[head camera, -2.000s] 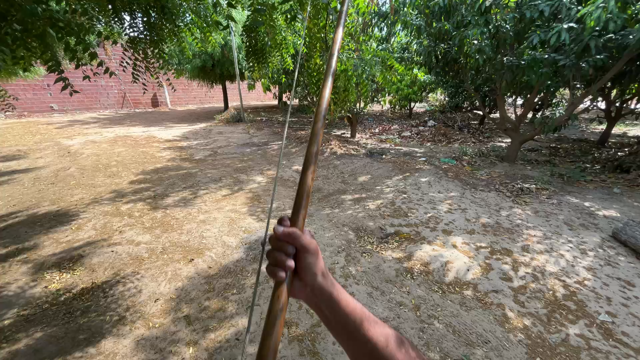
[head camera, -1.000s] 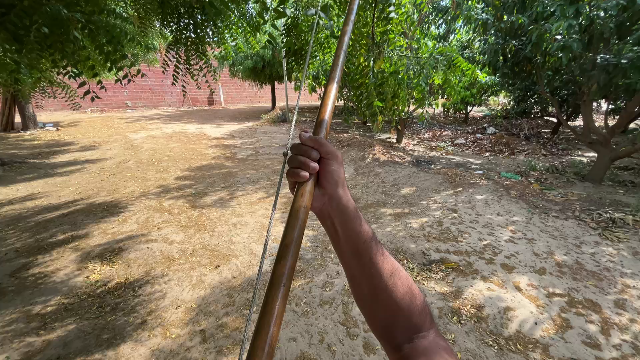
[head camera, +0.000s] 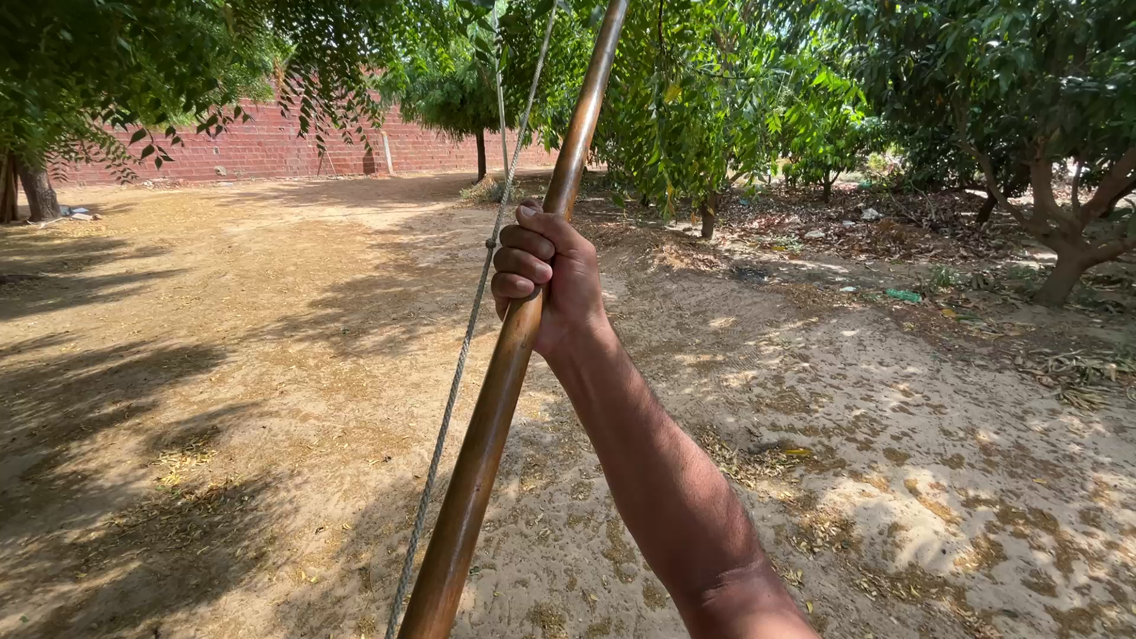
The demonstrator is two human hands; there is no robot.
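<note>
My right hand point(head camera: 550, 271) is closed around a smooth brown pole point(head camera: 484, 444), near the middle of the view. The pole slants from the bottom edge up to the right, and both its ends lie outside the view. Beside it on the left runs a thin, pale twisted rope point(head camera: 453, 390), with a knot point(head camera: 491, 242) just left of my fingers. Higher up, the rope shows as two strands. My left hand is not in view.
Leafy branches point(head camera: 177, 53) hang at the upper left, and more trees point(head camera: 1056, 213) stand on the right. A red brick wall point(head camera: 257, 146) crosses the back. The sandy ground point(head camera: 293, 266) has dry leaves and shade patches; a green scrap point(head camera: 903, 295) lies at right.
My right hand has risen in the view, still around the pole, and more of the forearm shows. The view has turned a little to the left.
</note>
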